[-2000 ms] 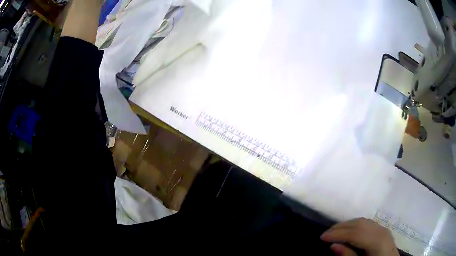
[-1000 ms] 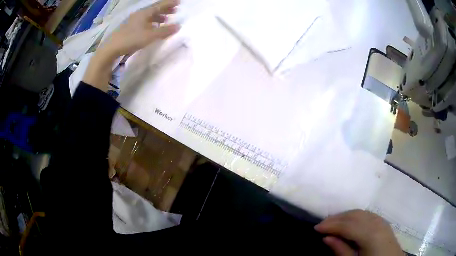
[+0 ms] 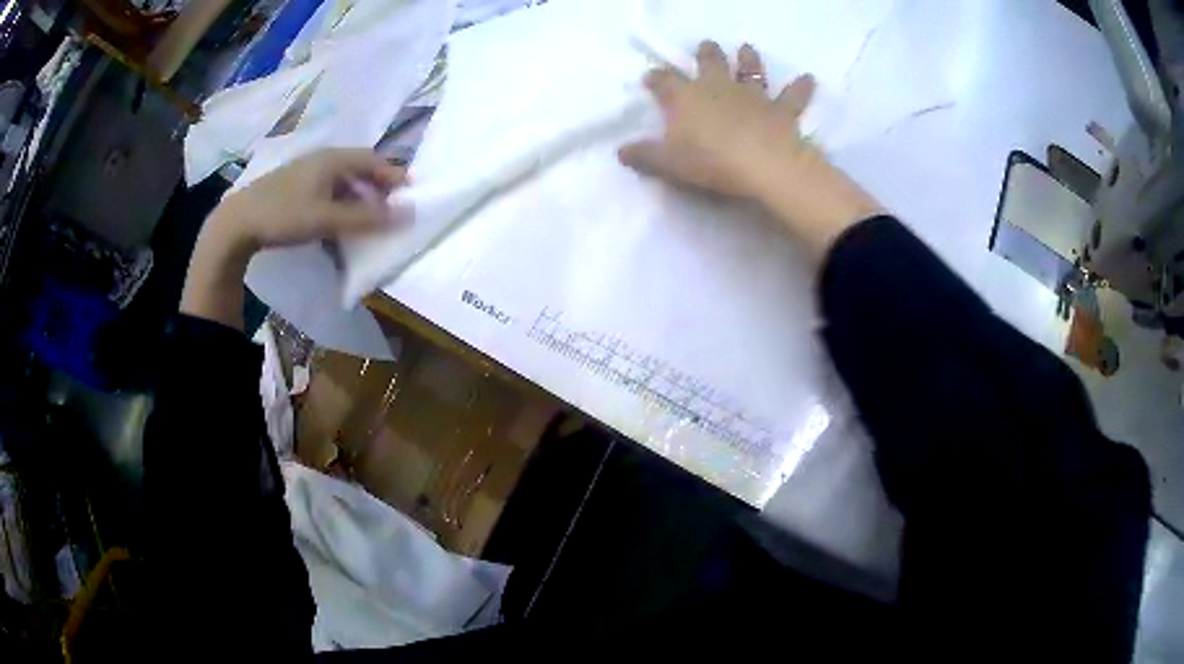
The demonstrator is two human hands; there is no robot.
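Note:
A white fabric piece [image 3: 500, 162] lies on the white table, with a fold running from its near left corner towards the back. My left hand [image 3: 312, 201] is at its left end, thumb and fingers closed on the edge, slightly blurred. My right hand [image 3: 727, 123] lies with fingers spread on the fabric at the top centre, pressing rather than gripping. Fabric edges are overexposed and hard to tell from the table.
The sewing machine [image 3: 1143, 234] stands at the right, with its orange-brown block [image 3: 1085, 340] by the foot. The fabric pile [image 3: 351, 78] is at upper left. A cardboard box [image 3: 416, 428] and white cloth [image 3: 377, 558] are below the table. The ruler scale [image 3: 649, 383] marks the front edge.
My right hand has moved from the front edge up onto the fabric. My left hand has come down and left to the fabric's end. The fabric by the needle has shifted away from there.

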